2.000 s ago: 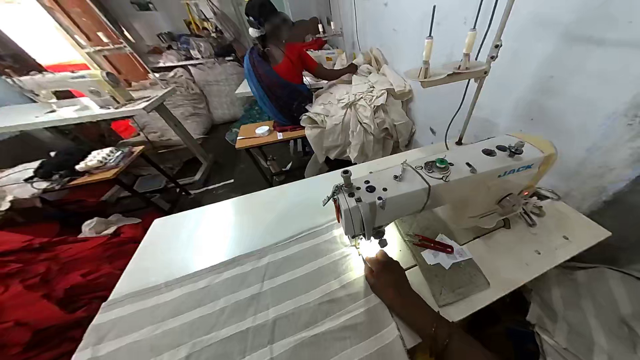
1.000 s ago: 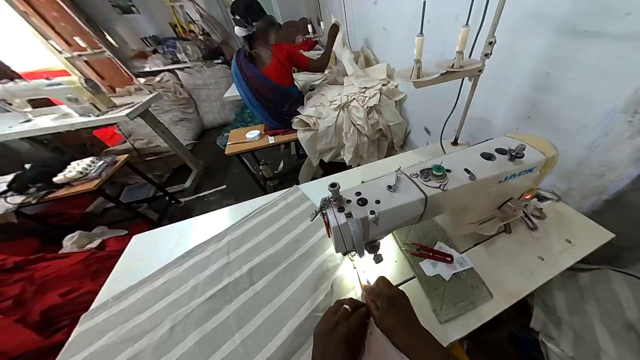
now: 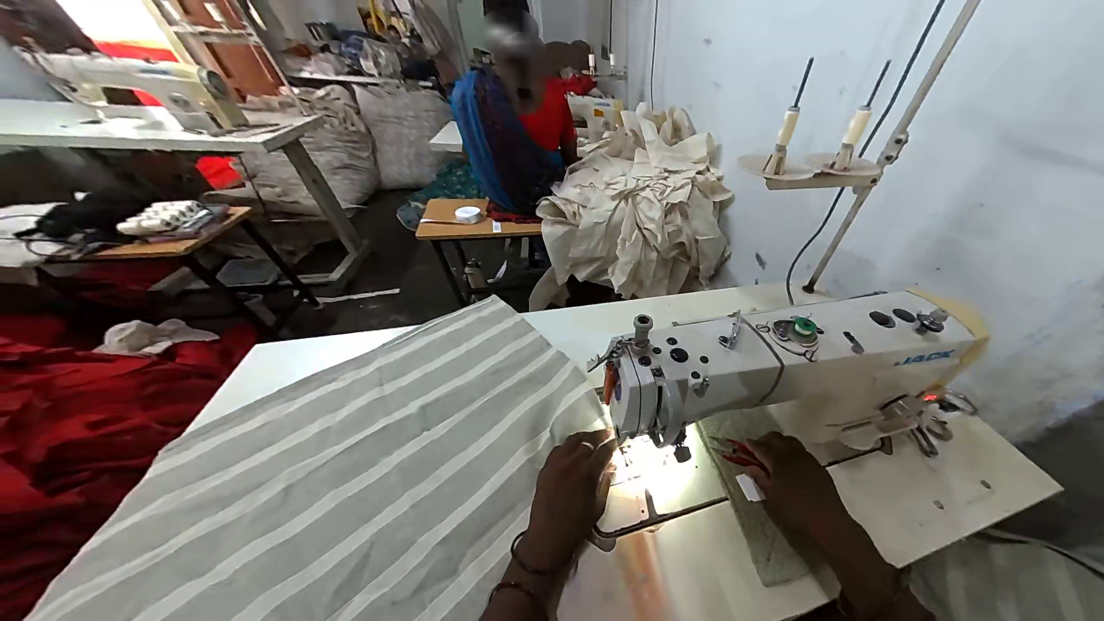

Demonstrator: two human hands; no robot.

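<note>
A Jack sewing machine [image 3: 742,362] stands on a white table, its lamp lighting the needle area. Grey cloth with white stripes [image 3: 371,466] covers the table's left part and hangs over its edge. My left hand [image 3: 573,479] grips the cloth's right edge just left of the needle area. At the right, my right hand [image 3: 789,474] holds red-handled thread snips [image 3: 743,457] over a grey-green pad [image 3: 759,535]. A small white paper tag [image 3: 749,488] lies beside the fingers of that hand.
Thread spools [image 3: 787,128] stand on a holder behind the machine. A person [image 3: 517,112] sits ahead, beside heaped cream cloth [image 3: 642,207]. A small wooden table [image 3: 440,226] is nearby. Red cloth [image 3: 103,414] lies at the left, below another sewing machine [image 3: 147,82].
My right hand has moved right, away from the needle area, and has taken hold of the red snips that lay on the pad. My left hand stays near the needle.
</note>
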